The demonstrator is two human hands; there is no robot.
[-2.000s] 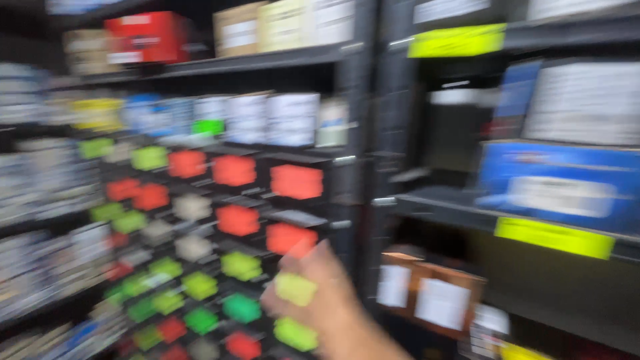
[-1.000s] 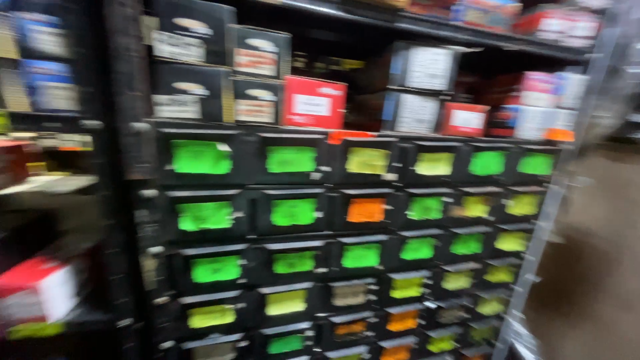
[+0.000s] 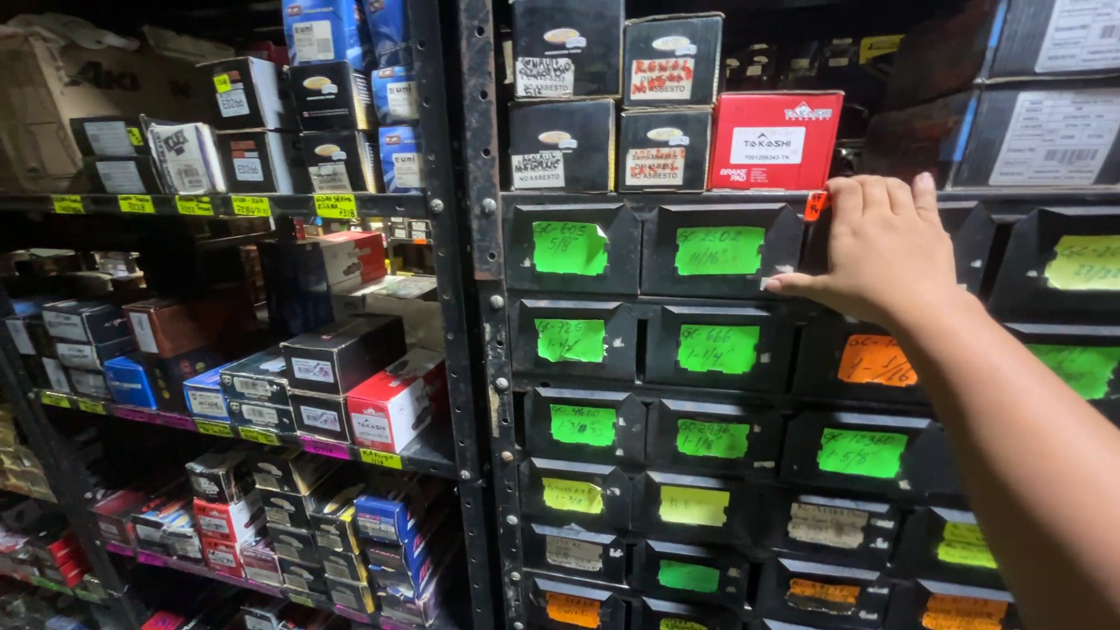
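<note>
My right hand [image 3: 888, 245] reaches in from the right edge, palm toward the rack. Its fingertips rest at the shelf edge above the drawers, and the thumb is spread to the left near a black drawer with a green label [image 3: 719, 251]. The hand hides most of the drawer behind it. Just left of the fingers stands a red brake pad box [image 3: 774, 140], with a small orange tag [image 3: 815, 206] below its right corner. Below the hand is a drawer with an orange label [image 3: 878, 359]. No object shows in the hand. My left hand is not in view.
Black boxes [image 3: 563, 144] are stacked left of the red box, larger grey boxes [image 3: 1041, 136] at the right. Rows of labelled drawers [image 3: 582, 429] fill the rack. A perforated metal post [image 3: 481, 157] separates it from shelves of cartons [image 3: 341, 354] on the left.
The view has swung to another part of the racks, then closer to the drawers. No hand showed one second ago; my right hand is now at the shelf edge beside the red box.
</note>
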